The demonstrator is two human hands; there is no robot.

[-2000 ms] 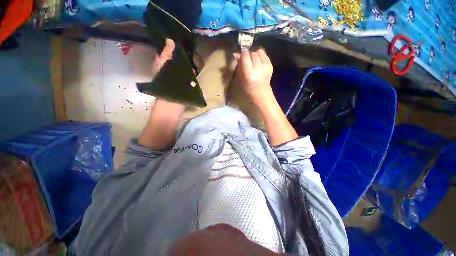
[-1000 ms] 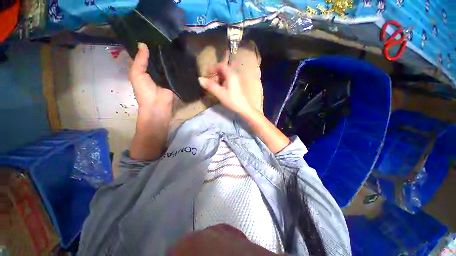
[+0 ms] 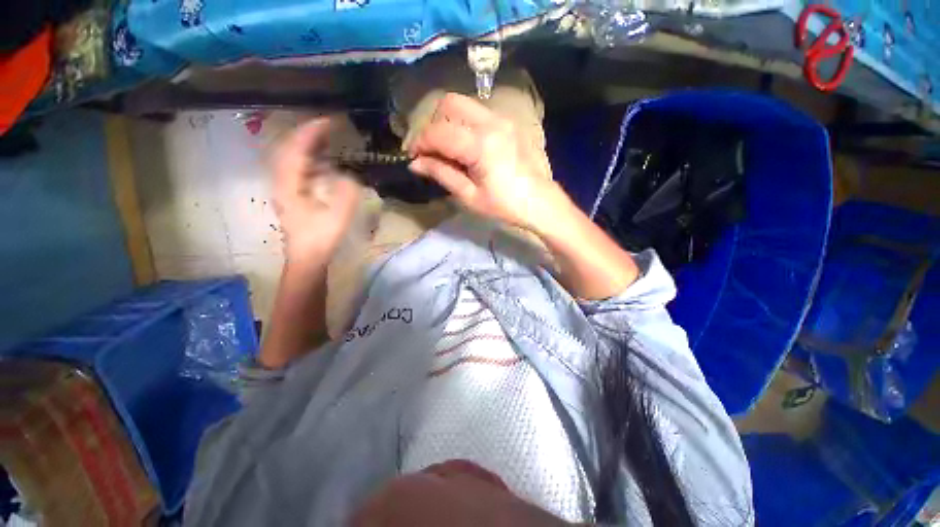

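A black panel [image 3: 397,181] hangs between my hands above my lap, with a thin gold zipper line across its top. My right hand [image 3: 479,160] pinches the right end of the zipper line between thumb and fingers. My left hand [image 3: 314,196] is blurred at the left end of the panel; its fingertips are unclear, so I cannot tell how it grips. The small pale jig [image 3: 483,68] stands at the table edge above my right hand, apart from the panel. No slider can be made out in my fingers.
Red-handled scissors [image 3: 825,49] lie on the blue table cover [image 3: 268,33] at the right. Crinkled clear plastic [image 3: 620,25] is at the table edge. A deep blue bin [image 3: 778,237] holding black panels is right of my knees. Another blue bin [image 3: 155,355] stands lower left.
The panel has come down from the table edge and now lies stretched sideways, low between my hands. My right hand has moved up to the zipper end. The view has tilted down.
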